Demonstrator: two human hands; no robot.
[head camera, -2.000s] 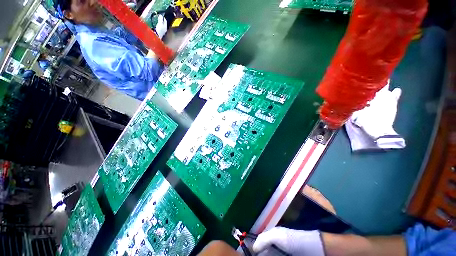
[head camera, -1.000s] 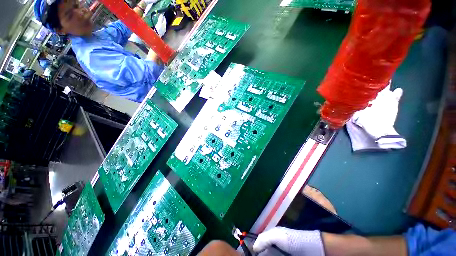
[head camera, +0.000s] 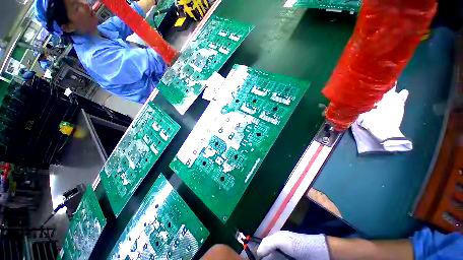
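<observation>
My right hand (head camera: 294, 246), in a white knit glove, comes in from the bottom right and is closed on small cutters (head camera: 246, 239). Their metal jaws and red-black handles show past the fingers, beside the belt's near edge. A large green circuit board (head camera: 254, 133) lies flat on the dark green belt, beyond the cutters and apart from them. Another board (head camera: 161, 228) lies left of the cutters, cut off by the bottom edge. My left hand is not recognisable; a blurred skin-coloured shape at the bottom edge cannot be identified.
More boards (head camera: 134, 152) lie along the belt's far side. A red wrapped post (head camera: 383, 58) stands by the edge rail (head camera: 294, 185). A white glove (head camera: 383, 124) lies crumpled on the bench, near an orange-brown tray (head camera: 442, 188). A person in blue (head camera: 114, 61) is across the belt.
The person across the belt has shifted their head and arms. The boards and my right hand with the cutters have stayed in place.
</observation>
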